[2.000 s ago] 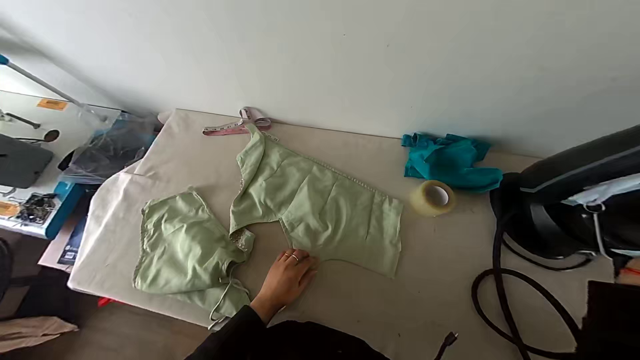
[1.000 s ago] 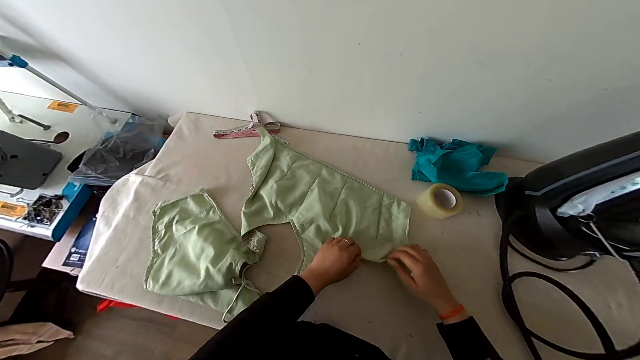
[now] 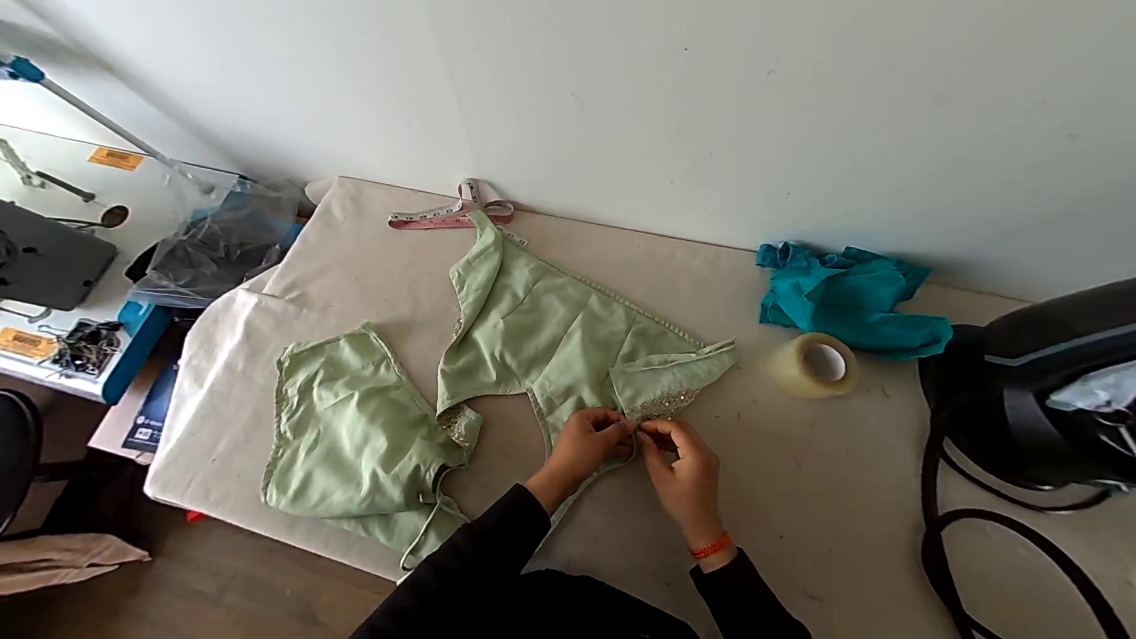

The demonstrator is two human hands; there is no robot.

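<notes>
A light green fabric garment piece (image 3: 532,328) lies on the cloth-covered table, its right end folded over so that a beaded trim (image 3: 666,405) shows. My left hand (image 3: 581,453) pinches its lower edge between thumb and fingers. Close beside it, my right hand (image 3: 685,475) pinches the same edge; the fingertips of both hands nearly meet. To the left lies a second light green piece (image 3: 355,426) with a thin cord (image 3: 422,531) and a small beaded patch at its right side. A pink and white measuring tape (image 3: 435,217) lies at the first piece's top tip.
Right of the garment are a roll of clear tape (image 3: 815,365), a teal cloth (image 3: 843,297) and a black appliance (image 3: 1056,382) with a black cable (image 3: 932,532). At left, a sewing machine (image 3: 53,253) and a plastic bag (image 3: 222,244) stand beyond the cloth-covered table (image 3: 302,257).
My right hand has come in from the right and moved left along the garment's lower edge to meet my left hand. The garment's right end, flat before, is now folded over.
</notes>
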